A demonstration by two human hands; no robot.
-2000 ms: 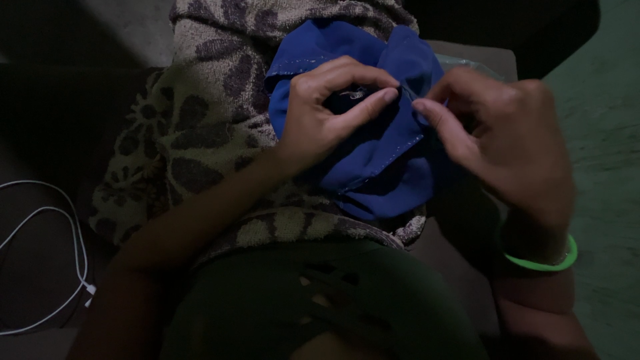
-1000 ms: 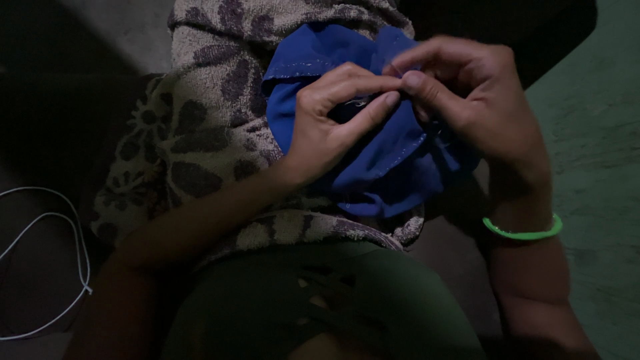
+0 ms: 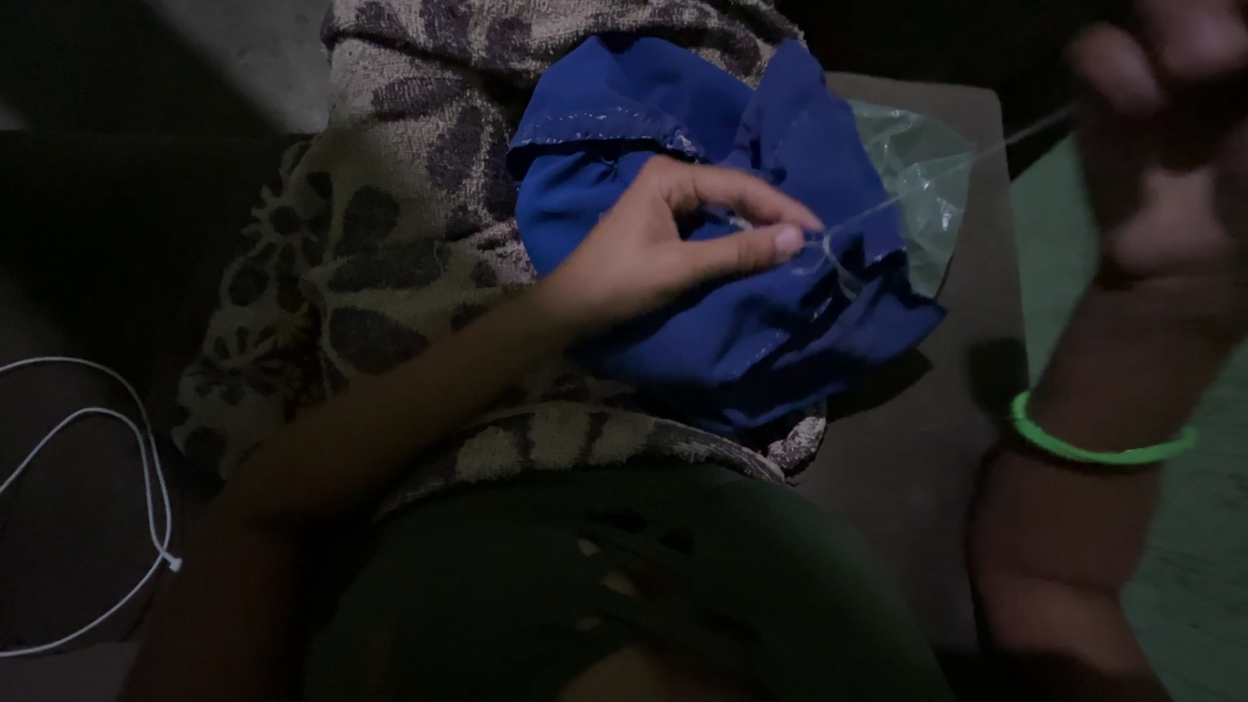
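A piece of blue fabric (image 3: 643,97) with pale stitching along its folds lies bunched on a patterned towel (image 3: 390,253) over the lap. My left hand (image 3: 673,234) pinches the fabric between thumb and forefinger near its middle. A thin light thread (image 3: 1024,132) runs taut from beside those fingertips up to my right hand (image 3: 1160,127), raised at the upper right and blurred by motion. The fingers of my right hand seem to hold the thread's far end; whether a needle is there cannot be seen. A loose loop of thread lies by the left fingertips.
A clear plastic bag (image 3: 921,185) lies behind the fabric on a brownish seat surface (image 3: 936,409). A white cable (image 3: 146,458) is coiled at the left. Greenish floor (image 3: 1063,244) shows at the right. The scene is dim.
My right hand has moved from beside my left fingertips away to the upper right, and the thread now stretches between the hands. My left hand stays on the fabric. More of the plastic bag shows.
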